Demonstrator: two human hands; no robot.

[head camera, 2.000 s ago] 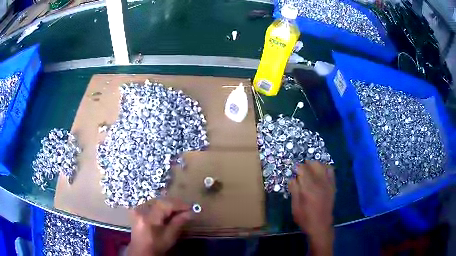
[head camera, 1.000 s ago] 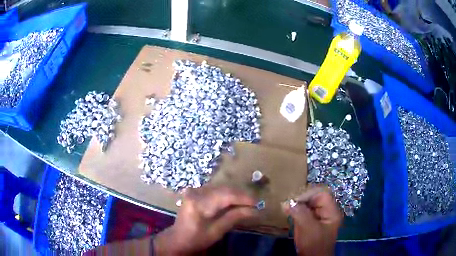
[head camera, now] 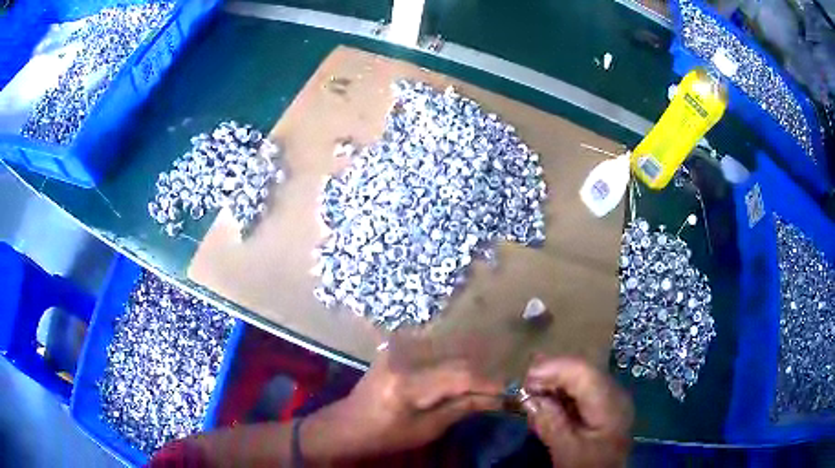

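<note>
My left hand and my right hand meet over the lower right of the brown cardboard. A small silvery metal part is pinched between their fingertips; the fingers partly hide it, so I cannot tell whether it is one piece or two. A big heap of small silvery ring parts lies on the cardboard. A heap of flatter silvery cap parts lies to its right. A small white cup stands above my hands. A small white object lies beside my left hand.
A white squeeze bottle and a yellow bottle lie or stand at the cardboard's upper right. A smaller heap of parts is at left. Blue bins with parts are left, right and below the bench edge.
The view has swung left. My right hand has come from the right-hand heap to my left hand. The two hands, apart one second ago, are now together at the fingertips.
</note>
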